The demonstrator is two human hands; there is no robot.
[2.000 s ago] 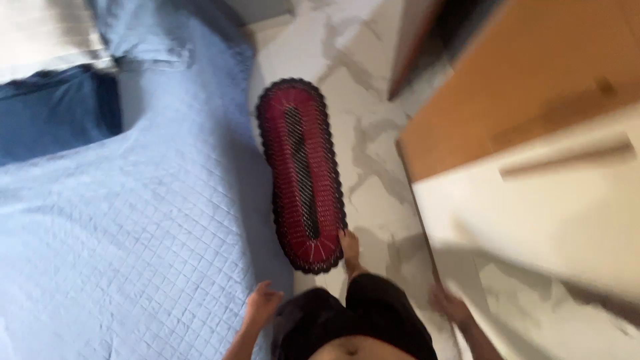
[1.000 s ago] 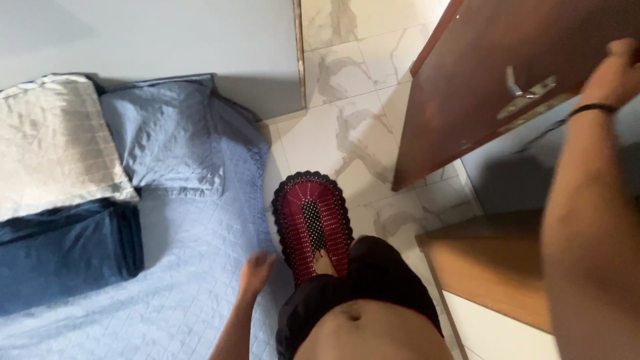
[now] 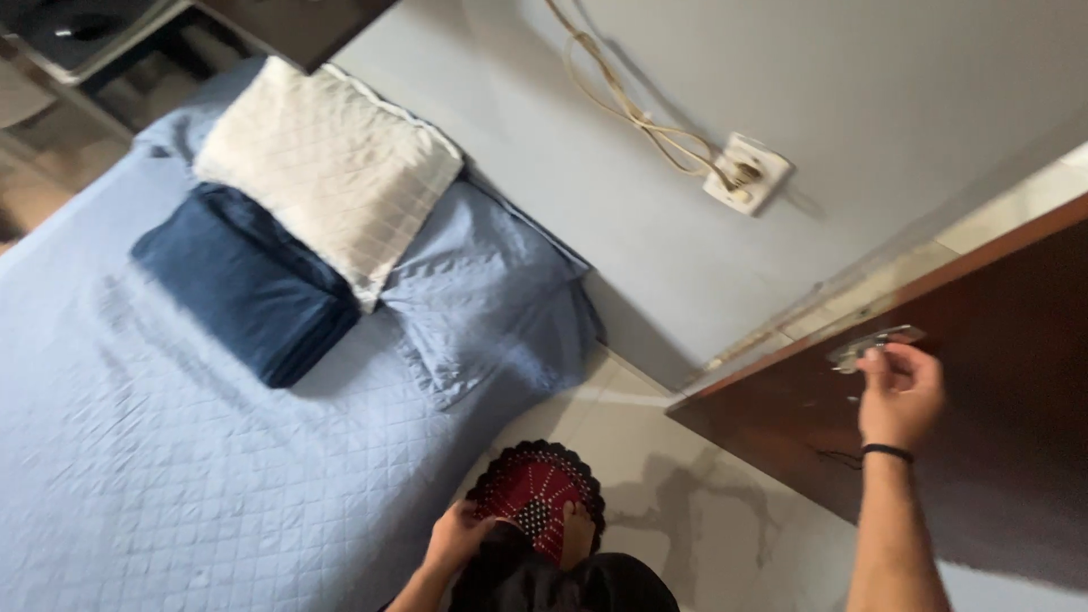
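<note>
My right hand (image 3: 903,393), with a dark band at its wrist, has its fingers at the metal lever handle (image 3: 854,350) of a dark brown wooden door (image 3: 977,425). The thumb and fingertips close on the handle's lower end. Low in the middle, my left hand (image 3: 457,537) hangs near my thigh with its fingers loosely curled and nothing seen in it. Beneath me lies a red and black crocheted rug (image 3: 510,476), with my bare foot on it.
A bed with a light blue quilted cover (image 3: 212,476) fills the left. On it lie a cream pillow (image 3: 331,161), a blue pillow (image 3: 489,280) and folded navy fabric (image 3: 246,280). A wall outlet (image 3: 752,174) holds a plug with looped cable.
My right hand has gone from the door's edge area to its handle. The door has swung toward the wall's end, narrowing the doorway. The view has turned toward the wall.
</note>
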